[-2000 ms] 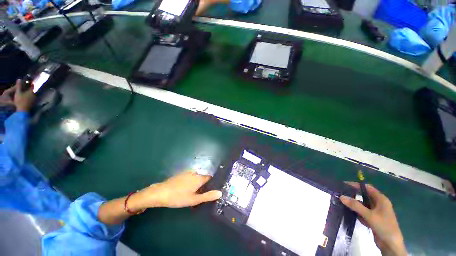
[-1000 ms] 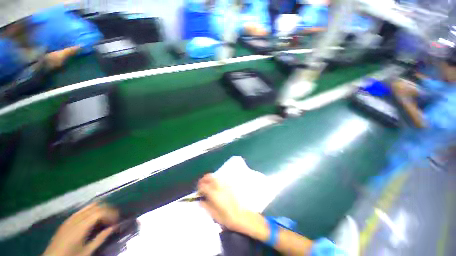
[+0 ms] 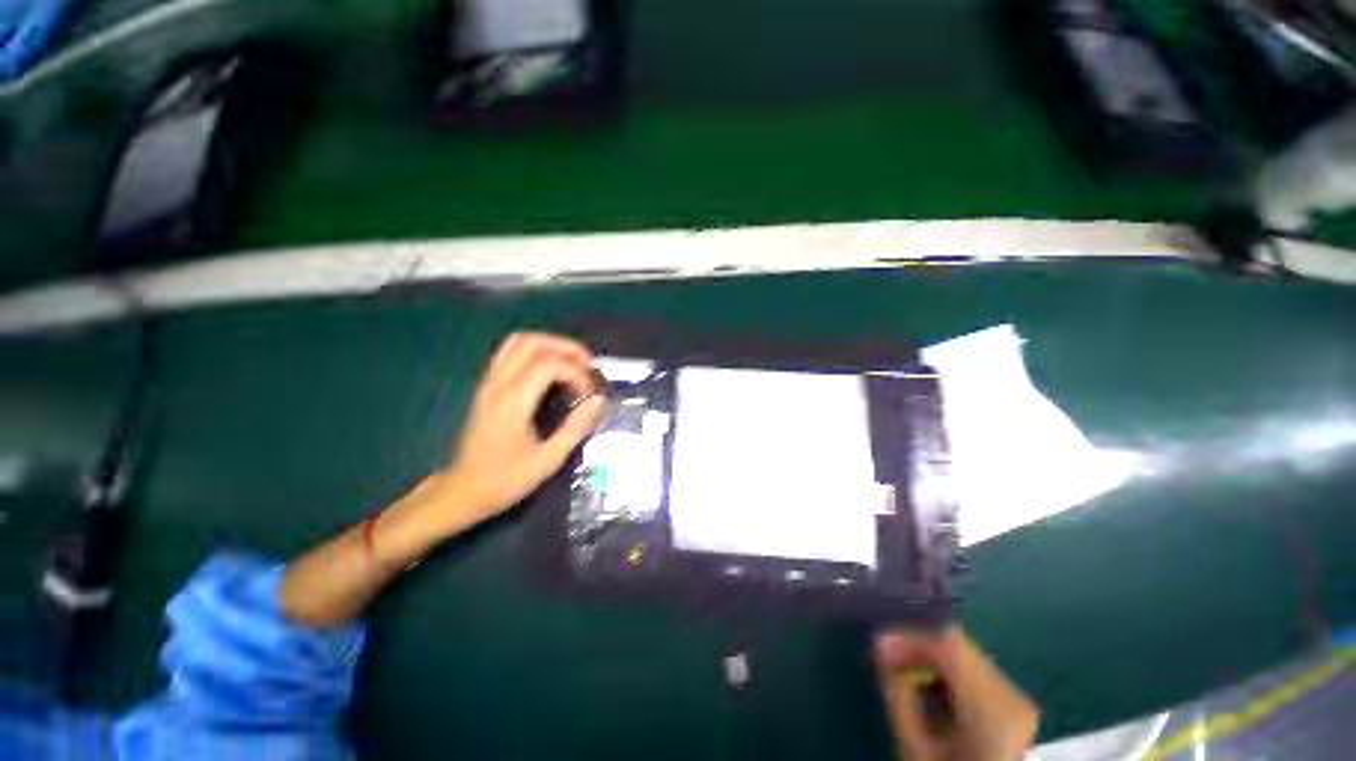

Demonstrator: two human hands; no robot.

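Observation:
An open tablet point(image 3: 729, 572) lies in a dark tray on the bench. Its battery point(image 3: 770, 467) is a large pale rectangle, and the main board point(image 3: 622, 473) is at its left end. My left hand point(image 3: 524, 424) is at the board's upper left corner, thumb and fingers bent around a dark gap; whether it pinches anything cannot be told. My right hand point(image 3: 952, 696) is below the tablet's lower right corner, blurred, curled around a dark thin tool, apparently tweezers point(image 3: 937, 693). A white sheet point(image 3: 1026, 431) lies at the tablet's right edge.
A small pale piece point(image 3: 736, 668) lies on the bench below the tablet. A black cable item with a white tie point(image 3: 75, 590) is at the left. Beyond the white rail point(image 3: 654, 259), the green belt carries several tablets in dark trays, one at top centre point(image 3: 521, 30).
The view has swung back onto the tablet. My right hand has moved from the white sheet to below the tablet's lower right corner. My left hand is now at the board's upper corner.

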